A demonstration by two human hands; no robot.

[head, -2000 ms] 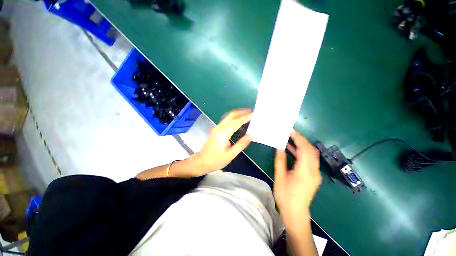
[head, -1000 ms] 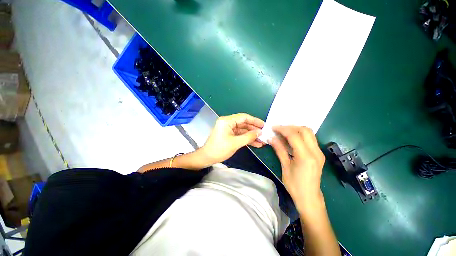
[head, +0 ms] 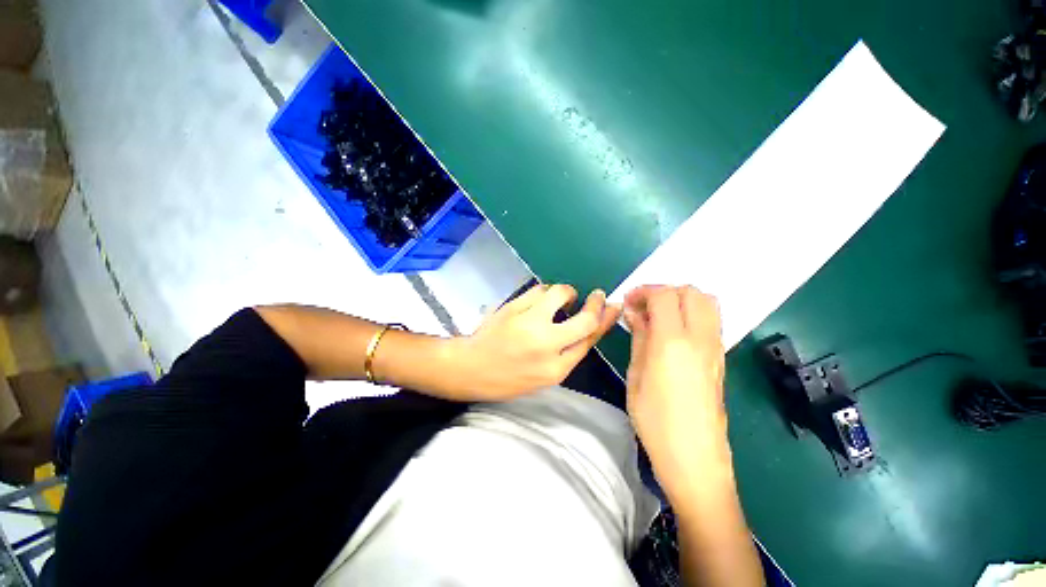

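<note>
A long white liner sheet (head: 791,201) slants up to the right over the green bench. Its near end is under my fingers at the bench edge. My right hand (head: 677,367) pinches the sheet's near corner. My left hand (head: 533,344) meets it there with thumb and forefinger together at the corner; whether it grips the sheet or a small label is too small to tell. A black cabled unit (head: 817,396) with a blue connector (head: 855,433) in its face lies right of my right hand, untouched.
The unit's cable runs to a coiled black bundle (head: 996,404) at the right. Black units (head: 1023,229) pile at the far right. A white stack (head: 1015,574) shows at the lower right corner. A blue bin (head: 384,178) of black parts stands beyond the bench edge (head: 505,239), left.
The sheet has swung clockwise, its far end moving right and down. My hands have come together at its near corner, and my left forearm is now more level.
</note>
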